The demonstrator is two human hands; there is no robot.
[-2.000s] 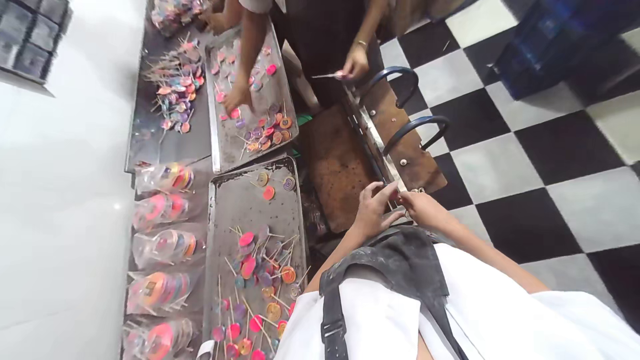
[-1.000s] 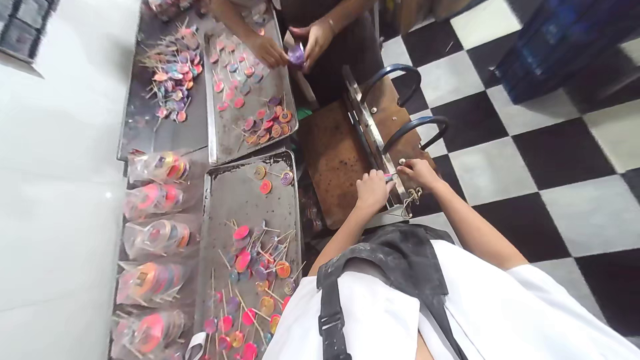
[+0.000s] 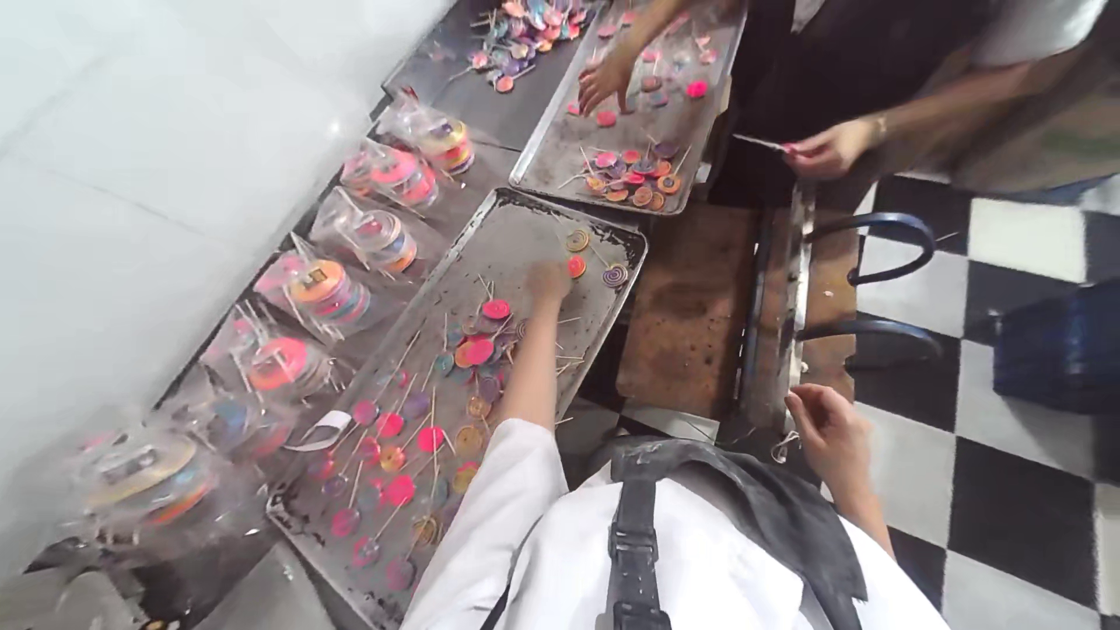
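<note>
My left hand [image 3: 549, 282], blurred, is over the upper part of the near metal tray [image 3: 525, 219], beside a red lollipop [image 3: 577, 266]; whether it holds anything cannot be told. A brown spiral lollipop [image 3: 577, 240] and a purple spiral one [image 3: 615, 276] lie close by. Below, a loose pile of colourful lollipops [image 3: 477, 350] covers the tray. My right hand [image 3: 827, 429] is at the near end of a long metal bar [image 3: 798, 297] with curved blue handles [image 3: 884, 328], its fingertips bent together at the edge; any small item between them cannot be made out.
Bagged lollipops [image 3: 319, 289] stand in a row along the wall. Beyond my tray is a second tray [image 3: 525, 166] with lollipops, where another person's hand [image 3: 608, 79] reaches; their other hand [image 3: 827, 150] holds a lollipop. A brown board [image 3: 687, 306] lies beside the bar. A blue bin [image 3: 1063, 346] stands right.
My left hand has left the metal bar and moved over to the near tray. My right hand remains by the bar's near end. The other person's hands have moved apart.
</note>
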